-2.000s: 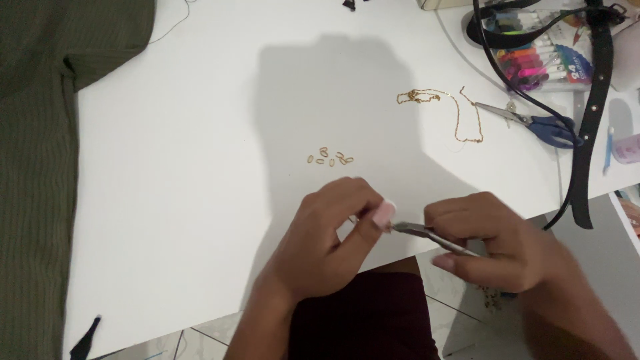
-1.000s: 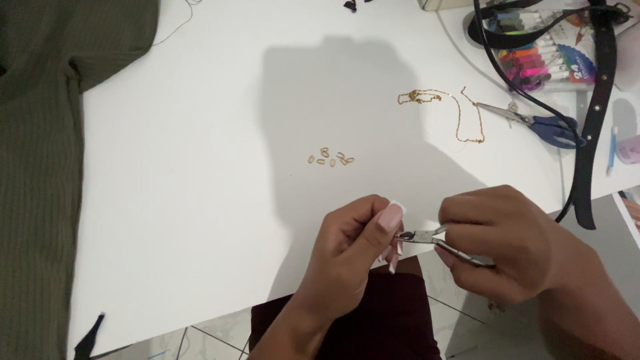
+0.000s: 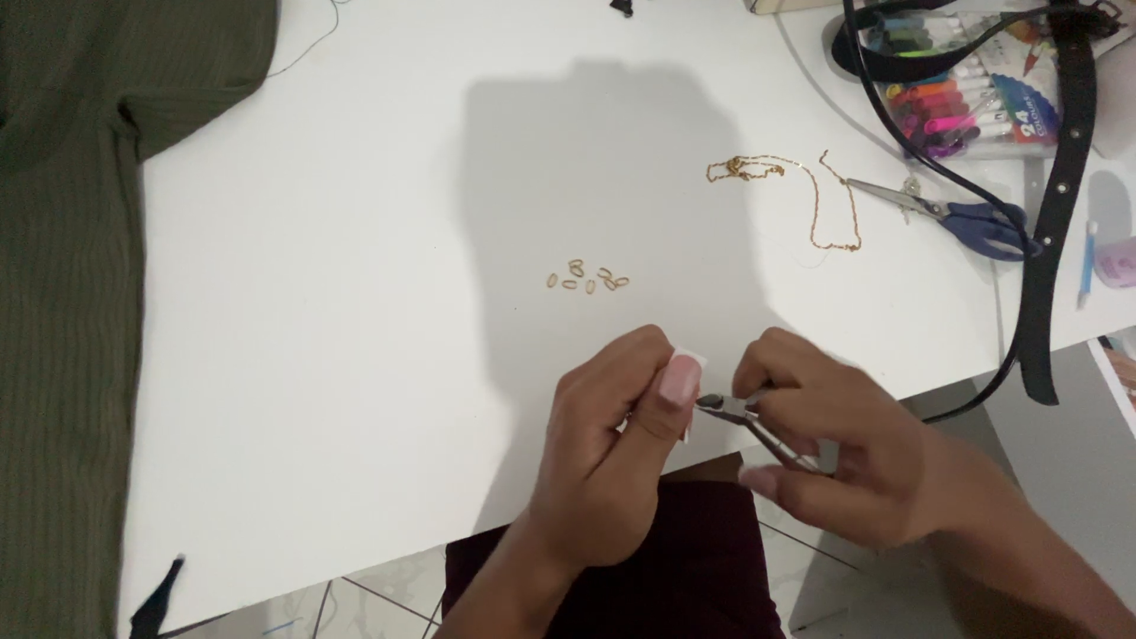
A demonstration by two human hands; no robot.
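My left hand (image 3: 612,444) is pinched, thumb against fingers, near the table's front edge; whatever small piece lies between the fingertips is hidden. Small metal pliers (image 3: 750,426) are held in my right hand (image 3: 843,435), their jaws pointing left and meeting the left fingertips. Beyond the hands, several small oval gold-coloured links (image 3: 589,287) lie loose on the white table (image 3: 311,355). A thin gold-coloured chain (image 3: 815,209) lies farther right, partly bunched at its left end. The blade tip of the blue-handled scissors (image 3: 985,231) touches or overlaps this chain.
Dark green ribbed cloth (image 3: 62,311) covers the left side. At the upper right are a packet of coloured markers (image 3: 967,106), a black belt (image 3: 1052,257) and a black cable (image 3: 896,133). A blue stick-like item (image 3: 1087,266) lies at far right. A dark pointed item (image 3: 158,599) sits at lower left.
Both hands have shifted slightly while staying close together at the table's edge, with the pliers still in my right hand. The links, chain and scissors have stayed in place.
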